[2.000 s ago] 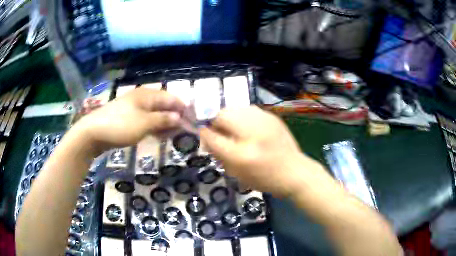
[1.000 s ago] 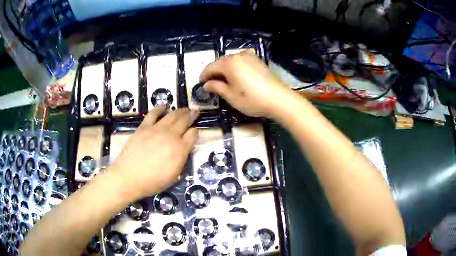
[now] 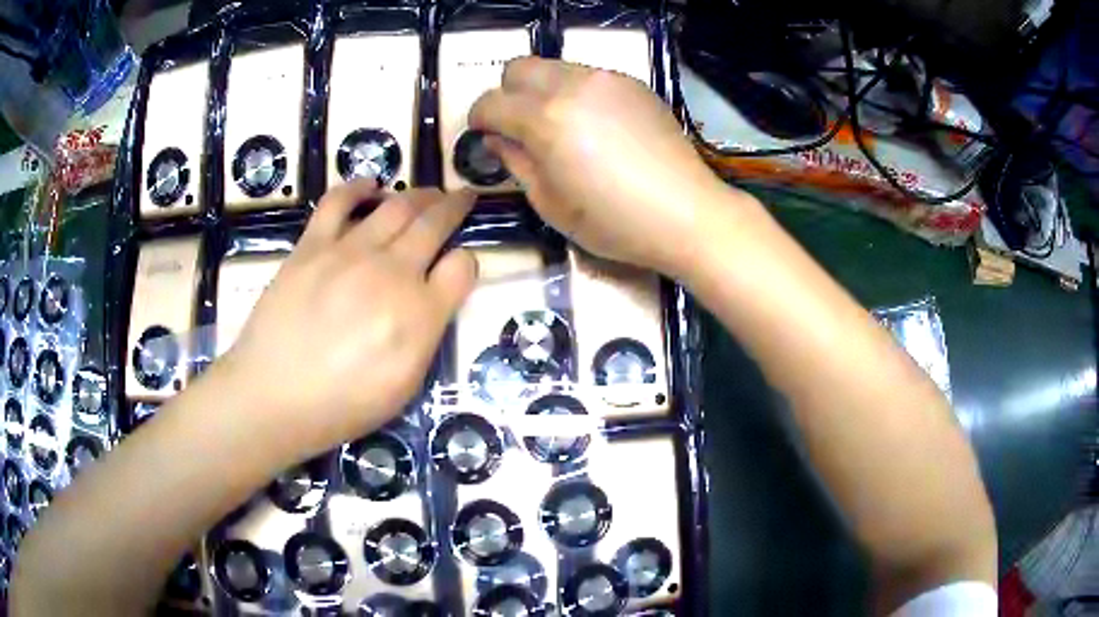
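Note:
The black blister tray (image 3: 699, 362) holds gold front housings in rows. The left three in the top row bear black-and-silver rings. My right hand (image 3: 566, 145) has its fingertips curled on a dark ring (image 3: 482, 158) at the lower part of the fourth top housing (image 3: 482, 72); fingers partly cover the ring. My left hand (image 3: 362, 289) lies flat, fingers spread, over the second row, fingertips by the lower edges of the third and fourth top housings. A clear sheet of rings (image 3: 482, 530) lies over the lower housings, partly under my left hand.
A larger carrier sheet of rings (image 3: 36, 386) lies left of the tray. A crinkled clear film strip (image 3: 922, 344) lies on the green bench (image 3: 795, 482) at the right. Cables and a red-and-white package (image 3: 868, 181) lie at the back right.
The view has moved closer and lower over the tray. Both hands came apart from their raised position together; over the last second they keep nearly the same places on the tray.

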